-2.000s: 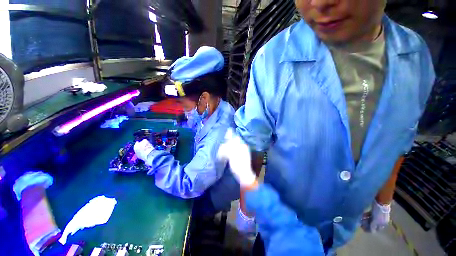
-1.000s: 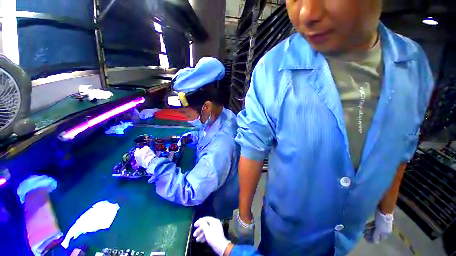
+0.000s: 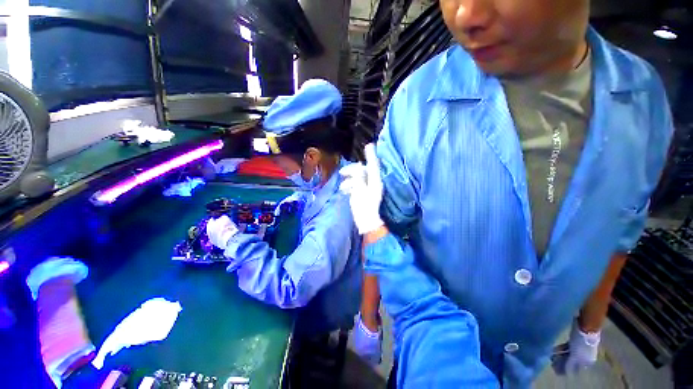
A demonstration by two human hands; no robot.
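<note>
My right hand (image 3: 363, 191), in a white glove and blue sleeve, is raised in the middle of the view in front of the standing person's sleeve. One finger points up, the others are bent and apart, and nothing shows in it. My left hand is out of the picture. A circuit board (image 3: 194, 380) is cut off by the bottom edge at the near left; only its upper parts show. A crumpled white cloth (image 3: 140, 328) lies beyond it on the green bench (image 3: 228, 319).
A person in blue (image 3: 524, 190) stands close on the right. A seated person (image 3: 289, 258) has a gloved hand at another circuit board (image 3: 194, 247). A violet lamp (image 3: 159, 173), pinkish bundle (image 3: 59, 327) and fan (image 3: 15, 137) are left.
My right hand was raised at first, dropped low beside the bench edge, and is now up again with one finger pointing upward. The view has shifted slightly.
</note>
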